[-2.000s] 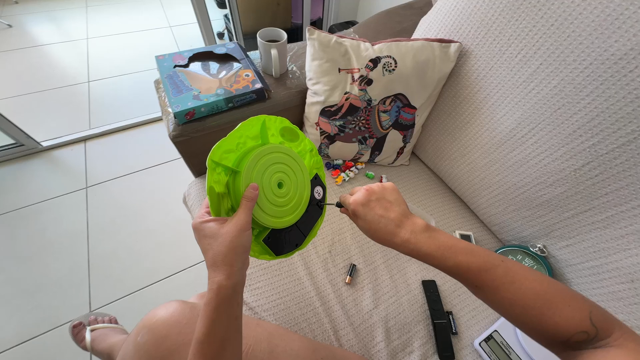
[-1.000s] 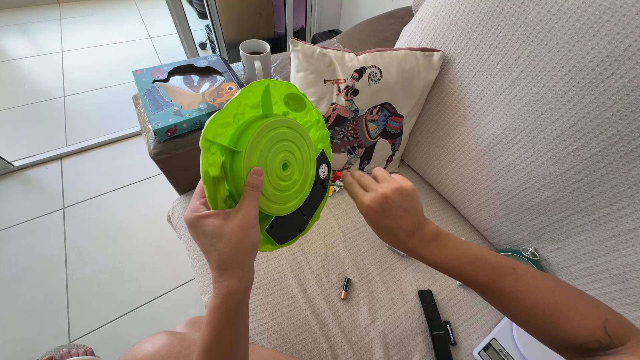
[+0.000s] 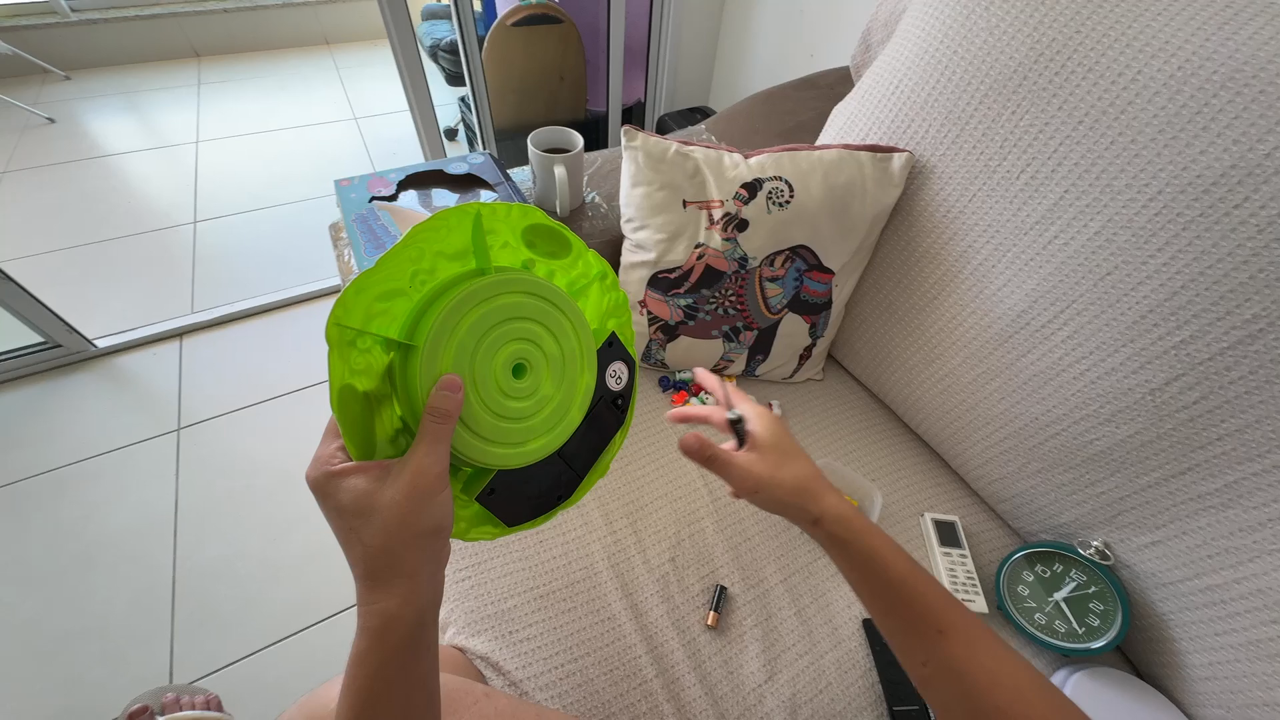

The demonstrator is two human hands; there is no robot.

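Observation:
My left hand [image 3: 395,500] grips a bright green plastic toy base [image 3: 505,370] by its lower left edge, thumb on the ringed round underside. A black battery compartment cover [image 3: 560,455] with screws lies along the base's lower right rim. To the right of the base, apart from it, is my right hand [image 3: 750,450], slightly blurred with fingers spread. A small dark-handled tool [image 3: 737,428], seemingly a screwdriver, is tucked between its fingers. On the sofa below lies an AA battery [image 3: 716,606].
Small colourful pieces [image 3: 690,390] lie by an elephant-print cushion [image 3: 740,270]. A mug of dark liquid [image 3: 556,170] and a toy box [image 3: 370,215] stand behind. At right are a white remote [image 3: 953,562], a green clock [image 3: 1062,598], a clear container [image 3: 858,490] and a black strap-like item [image 3: 890,670].
Two seconds ago my right hand held the screwdriver's tip at the black cover; it has since drawn back from the base and its fingers have spread. The left hand still holds the base.

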